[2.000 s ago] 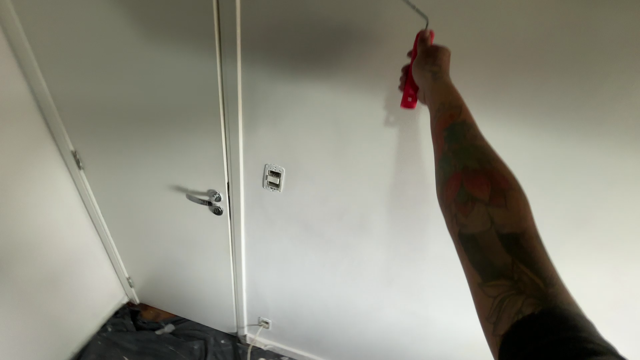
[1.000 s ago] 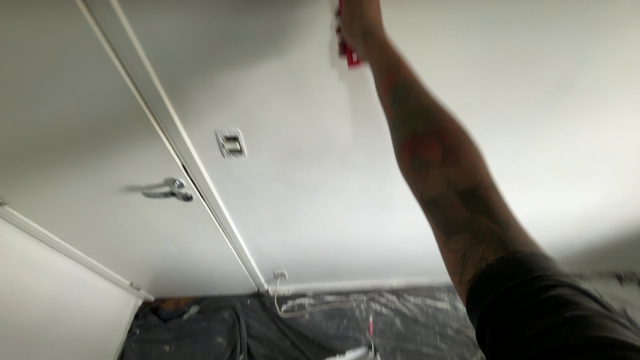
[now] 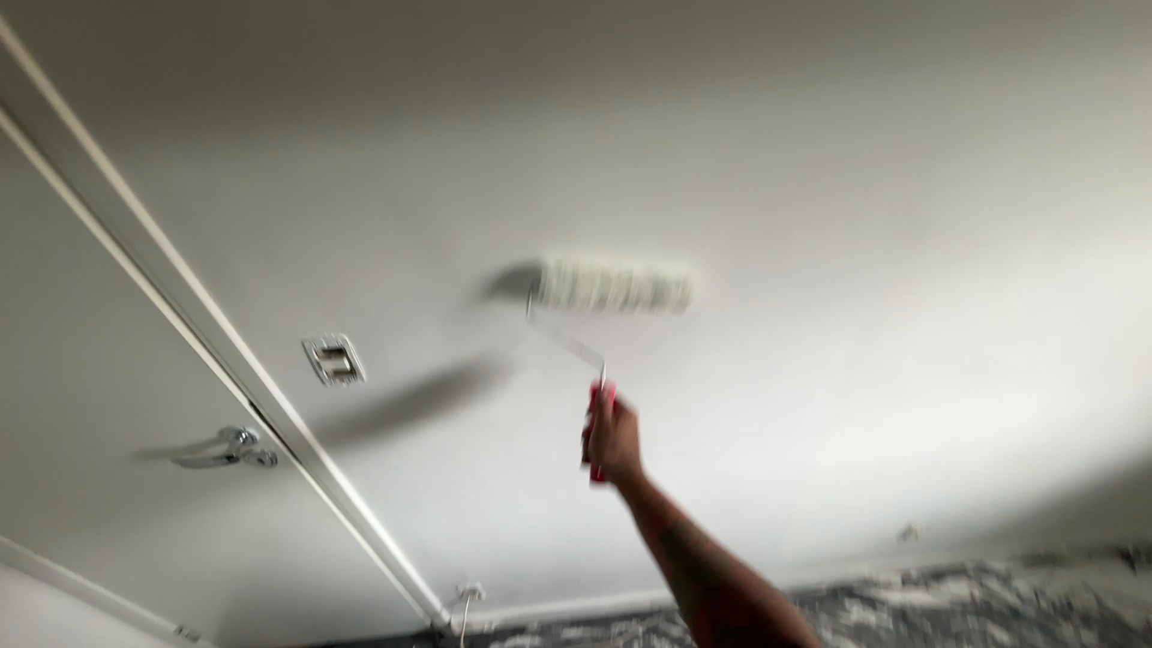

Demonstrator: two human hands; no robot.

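Observation:
My right hand (image 3: 617,437) grips the red handle of a paint roller, with the thumb along the handle. A bent metal frame joins that handle to the roller's fluffy off-white sleeve (image 3: 616,285), which lies level at the middle of the view, on or close to the white wall (image 3: 792,378). I cannot tell whether the sleeve touches the wall. Its shadow falls on the wall to its left. My tattooed forearm reaches up from the lower right. My left hand is out of view.
At the left is a white door with a metal lever handle (image 3: 211,453) and a white frame. An uncovered switch box (image 3: 334,359) sits beside the frame. Low on the wall is an outlet (image 3: 470,591) with a cable. Dark, paint-spattered plastic sheeting (image 3: 864,607) covers the floor.
The roller's sleeve, out of view in both earlier frames, now shows fully. My right hand, still on the handle, is lower on the wall than one second ago. The view has tilted and shifted.

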